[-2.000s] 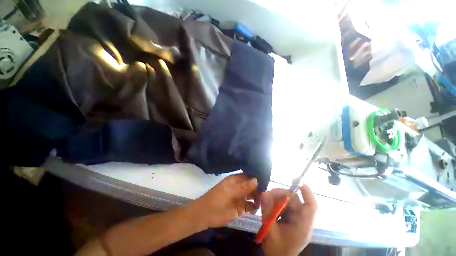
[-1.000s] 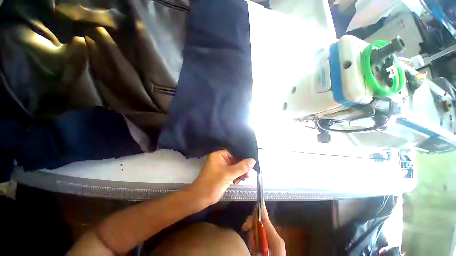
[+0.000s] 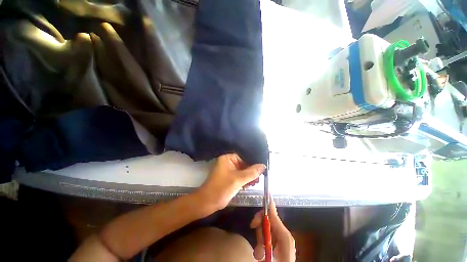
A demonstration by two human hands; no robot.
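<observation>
The navy fabric (image 3: 220, 97) lies flat along the right side of the dark brown leather-look shell (image 3: 123, 66), which has a short double-stitched line. My left hand (image 3: 225, 181) pinches the fabric's lower right corner between thumb and fingers. My right hand (image 3: 276, 235) holds red-handled scissors (image 3: 267, 230) at the lower edge of the view. The blades point up and lie at the fabric's right edge, beside my left thumb. Glare and the narrow view of the blades hide whether they are apart.
The white sewing machine head (image 3: 338, 82) with a blue stripe stands at right, with a green ring (image 3: 391, 71) around its post. The white table's ruler-marked front edge (image 3: 153, 197) runs below the fabric. Strong glare covers the table between fabric and machine.
The scissors have swung from a slant to upright at the fabric's right edge, and have lately risen slightly. The view has moved closer. My left hand still pinches the corner.
</observation>
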